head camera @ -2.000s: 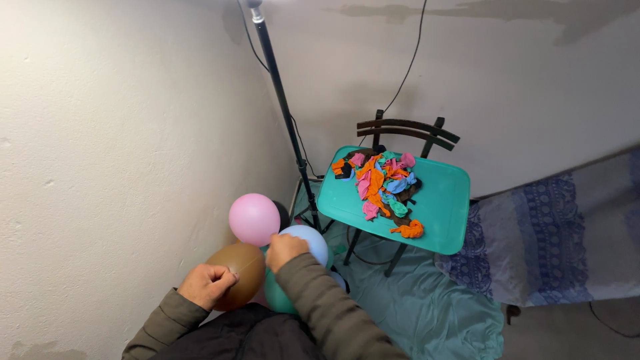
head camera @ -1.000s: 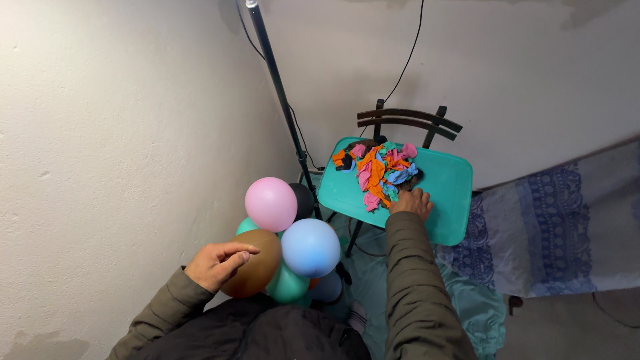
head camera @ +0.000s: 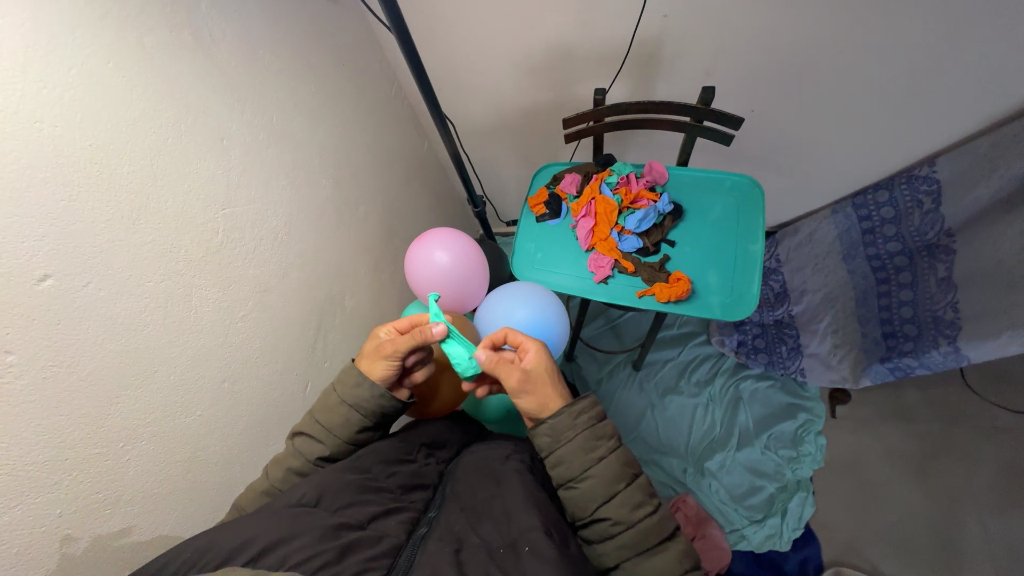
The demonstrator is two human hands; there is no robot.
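A limp, uninflated green balloon [head camera: 456, 346] is stretched between my two hands. My left hand [head camera: 400, 352] pinches it near the neck, whose rim points up and away from me. With its fingertips, my right hand [head camera: 524, 372] grips the wide lower end. Just beyond and below the hands is a cluster of inflated balloons: a pink balloon [head camera: 446, 270], a light blue balloon [head camera: 524, 316], a brown balloon [head camera: 438, 392] partly hidden by my left hand, and a green balloon [head camera: 498, 414]. A black balloon [head camera: 497, 262] shows behind the pink one.
A teal plastic tray [head camera: 720, 240] on a chair [head camera: 652, 120] holds a pile of uninflated balloons [head camera: 604, 212]. Left of the chair stands a black pole [head camera: 436, 104]. Green fabric [head camera: 720, 416] covers the floor, and a patterned cloth [head camera: 880, 264] hangs at right.
My right hand has come back from the tray, and a green uninflated balloon is now held in both hands. The green one at the tray's near edge in the oldest frame is gone from there.
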